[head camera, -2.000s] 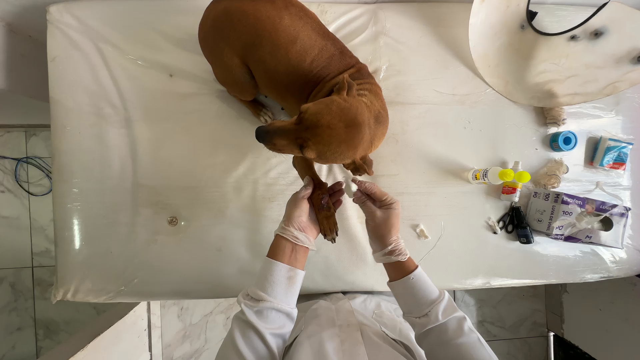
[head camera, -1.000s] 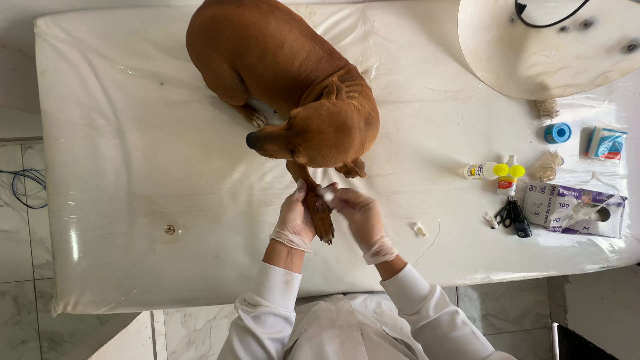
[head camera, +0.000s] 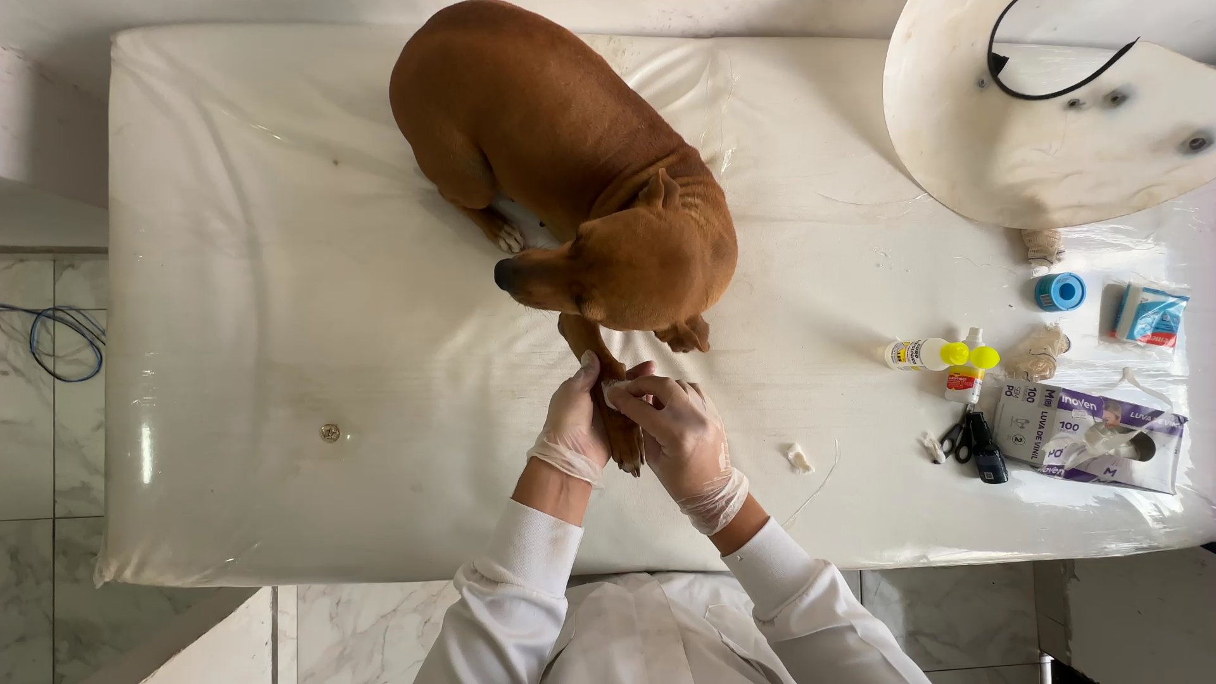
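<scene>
A brown dog (head camera: 560, 123) lies on a plastic-covered padded table (head camera: 237, 285), its head turned left and one foreleg (head camera: 622, 432) stretched toward me. My left hand (head camera: 576, 413), in a clear vinyl glove, holds that foreleg from the left side, thumb along it. In my gloved right hand (head camera: 679, 427), a small white cotton piece (head camera: 610, 393) is pinched between the fingers and pressed on top of the foreleg above the paw. The right fingers partly hide the cotton and the leg.
On the right lie a white plastic cone collar (head camera: 988, 152), bottles with yellow caps (head camera: 917, 354), a blue tape roll (head camera: 1060, 292), bandage rolls (head camera: 1040, 353), black scissors (head camera: 959, 437) and a glove box (head camera: 1092, 437). A used cotton tuft (head camera: 798, 458) lies right of my hands.
My right hand, beside the foreleg with the cotton two seconds ago, has moved left onto the leg. My left hand keeps its hold on the leg.
</scene>
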